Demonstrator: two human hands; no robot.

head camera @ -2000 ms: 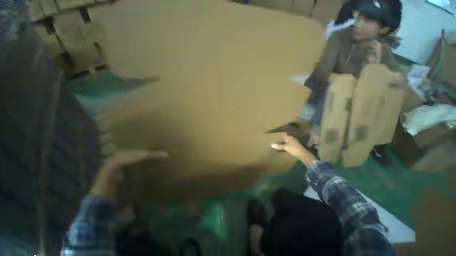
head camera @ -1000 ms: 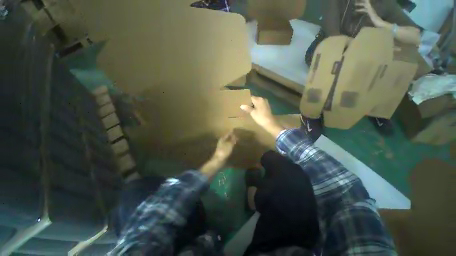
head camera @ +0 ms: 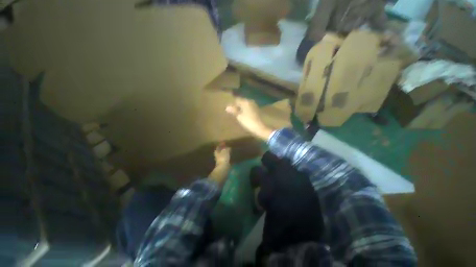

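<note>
A large brown cardboard box blank [head camera: 151,78] fills the upper left and middle of the head view, above my legs. My right hand [head camera: 246,114] is at its right part, thumb on top, gripping the panel near the edge. My left hand [head camera: 222,155] is lower, at the blank's near edge, its fingertips against the board. The picture is blurred, so the fingers of my left hand are not clear and its grip cannot be told. A flap at the blank's right side [head camera: 276,113] stands out beyond my right hand.
A wrapped dark pallet load [head camera: 47,172] stands at left. A person [head camera: 344,18] sits at upper right behind a part-folded box [head camera: 347,78]. A white board [head camera: 365,164] lies on the green floor beside my right arm. Another brown board [head camera: 443,182] is at far right.
The blank has swung left and lower in view. My hands, far apart at first, came together near its right part. My left hand has since moved slightly down and left.
</note>
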